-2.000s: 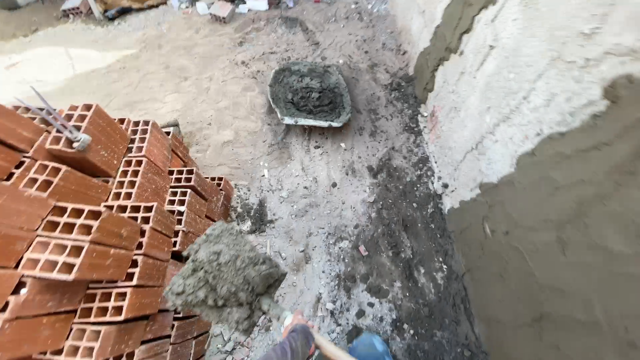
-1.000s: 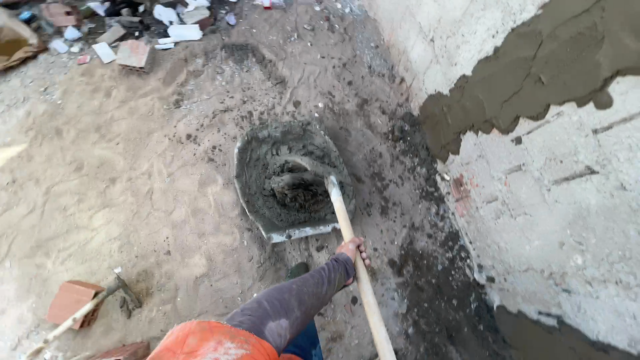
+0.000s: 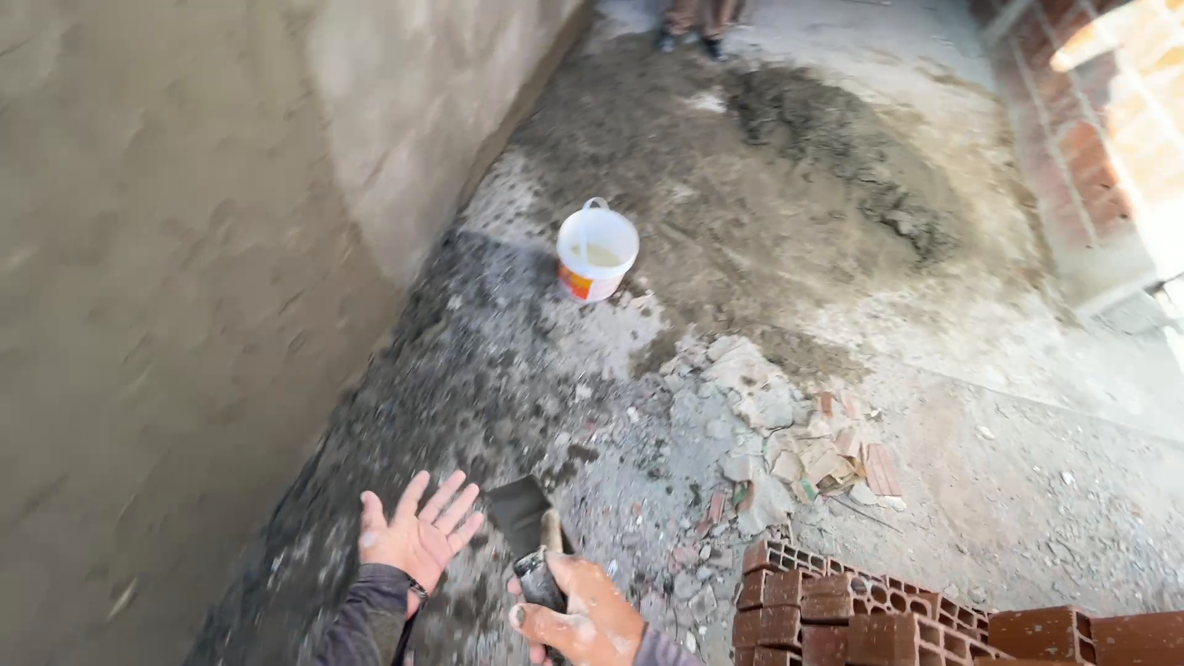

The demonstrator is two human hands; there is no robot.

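Observation:
My left hand (image 3: 421, 536) is held out palm up at the lower left with its fingers spread and nothing in it. Just right of it, my right hand (image 3: 587, 606) grips the handle of a trowel (image 3: 520, 513), whose dark flat blade points up and to the left. Ahead of both hands, a white plastic bucket (image 3: 598, 242) with pale liquid inside stands on the splattered ground near the wall.
A mortar-coated wall (image 3: 185, 277) rises along the left. Broken rubble (image 3: 786, 444) lies right of centre, with stacked hollow bricks (image 3: 851, 601) at the lower right. Beyond spreads a mortar heap (image 3: 860, 157); a person's legs (image 3: 698, 20) show at the top.
The view has swung far round; the mortar tub and long-handled tool of the earlier frames are out of sight. A trowel is now in my right hand.

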